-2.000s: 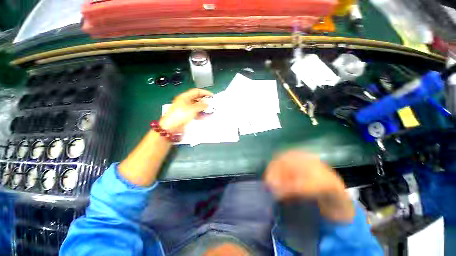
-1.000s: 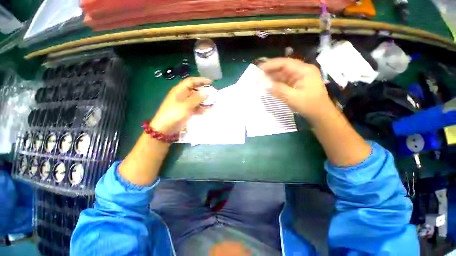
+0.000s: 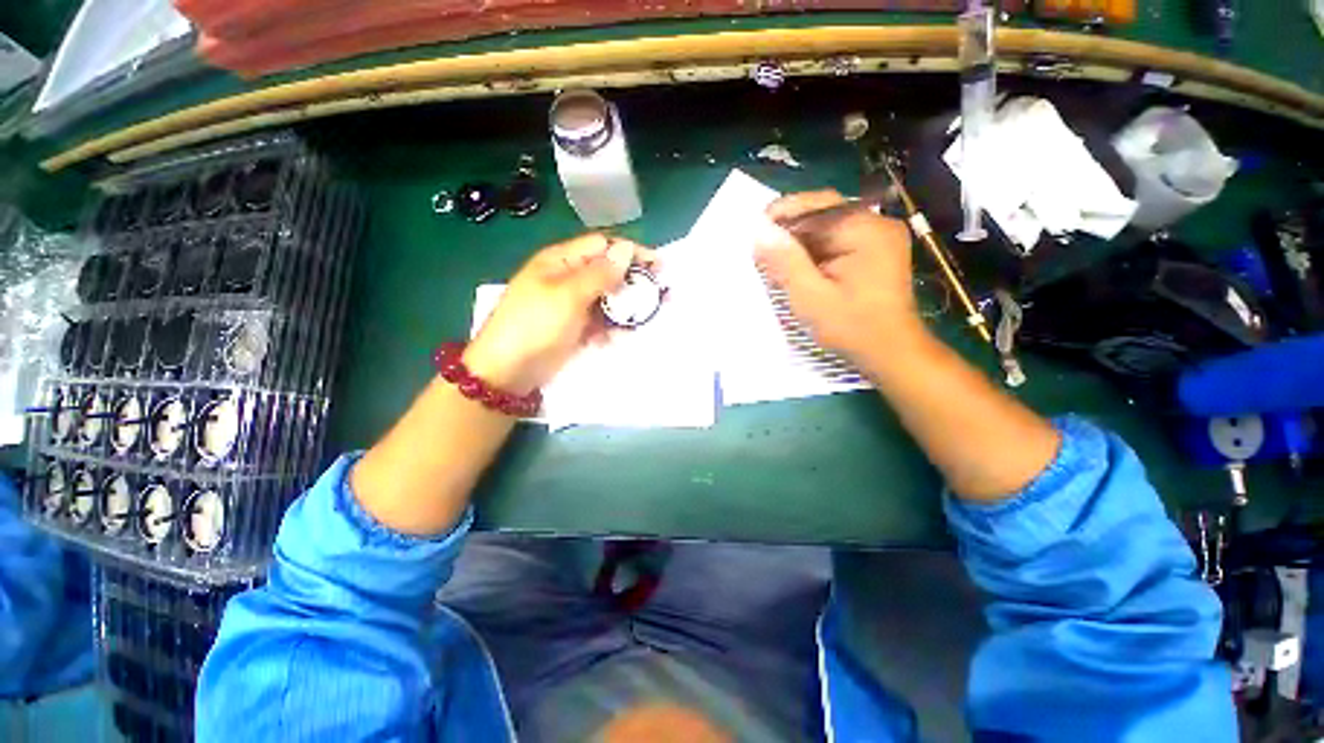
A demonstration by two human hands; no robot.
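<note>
My left hand, with a red bead bracelet at the wrist, holds a round watch head with a silver rim and pale face between thumb and fingers, above white paper. My right hand is over the lined strip sheet and holds slim dark tweezers like a pen. The tweezers' tips are hard to make out against the white sheet. The right hand covers part of the lined sheet.
Stacked clear trays with watch heads stand at left. A whitish bottle and black round parts lie behind the papers. At right are a brass-coloured rod, a clear syringe, crumpled tissue, a clear cup and a blue fixture.
My right hand came up from near the bench's front edge to the lined sheet, and its tweezers now show. My left hand still holds the watch head, whose face shows more clearly.
</note>
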